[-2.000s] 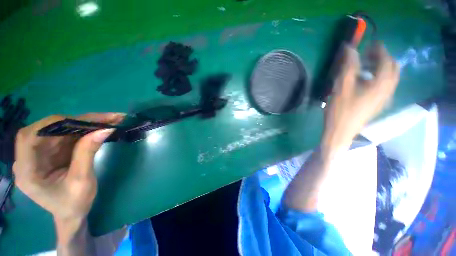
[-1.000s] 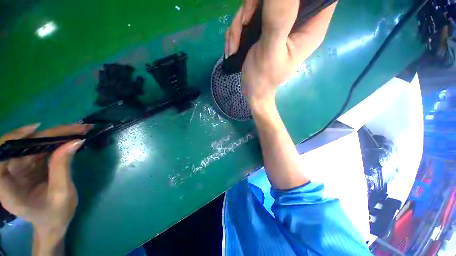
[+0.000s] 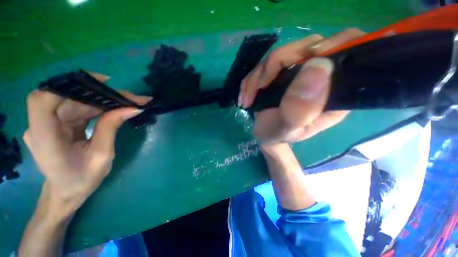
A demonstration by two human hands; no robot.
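Note:
My left hand [image 3: 78, 138] grips the left end of a black plastic bracket assembly [image 3: 93, 90] between thumb and fingers. A thin black arm runs from it to the right, and a ribbed black piece [image 3: 253, 52] stands at an angle at its right end. My right hand [image 3: 301, 93] is shut on the thick black electric screwdriver [image 3: 391, 70] with its orange-red back. The screwdriver points left toward the joint at the assembly's right end. My fingers hide the bit and any screw. The round dish is not visible.
A heap of small black parts [image 3: 170, 75] lies just behind the assembly. Another dark heap [image 3: 9, 153] is at the left edge. A white carton [image 3: 336, 198] with black parts inside stands at the lower right. The glossy green bench [image 3: 165, 196] has faint white writing.
My right hand with the screwdriver has moved from over the mesh-like dish to the assembly's right end. My left hand still holds the assembly, whose left end is now angled differently.

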